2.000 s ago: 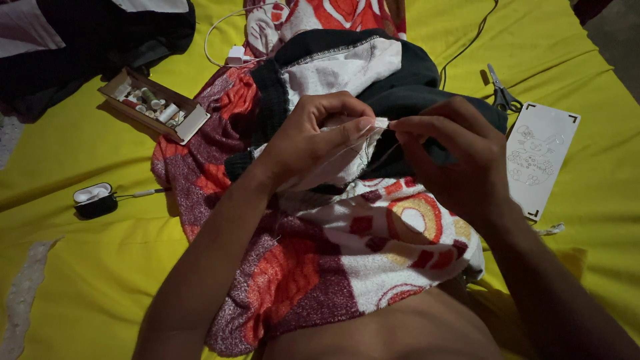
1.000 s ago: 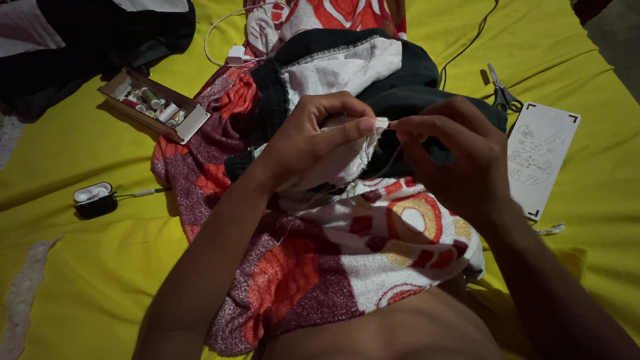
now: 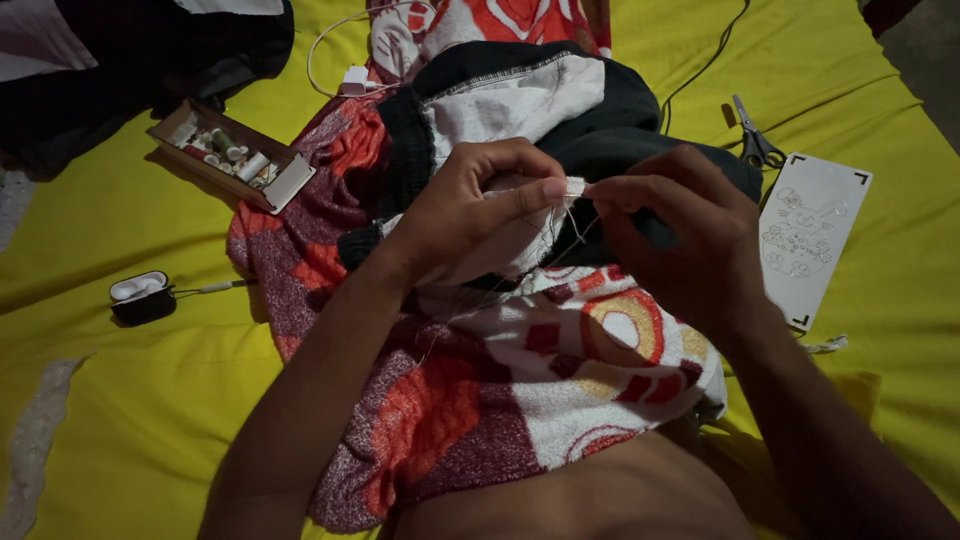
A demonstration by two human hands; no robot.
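My left hand (image 3: 487, 199) pinches the edge of white fabric (image 3: 517, 240), part of a black and white garment (image 3: 517, 94) bunched over my lap. Between my two hands a thin sewing needle (image 3: 574, 196) shows at the fabric's edge. My right hand (image 3: 675, 217) has its thumb and forefinger closed on the needle's right end. Loose thread (image 3: 577, 225) hangs below the fingertips. Under the garment lies a patterned towel or blanket (image 3: 435, 405) in red, maroon and white.
A wooden box (image 3: 247, 184) of thread spools stands at left, near an earbud case (image 3: 142, 298) and a white charger (image 3: 355, 80). At right, scissors (image 3: 756, 142) lie beside a white board (image 3: 814, 240) with a rabbit drawing. Dark clothing (image 3: 187, 52) lies top left on the yellow sheet (image 3: 885, 300).
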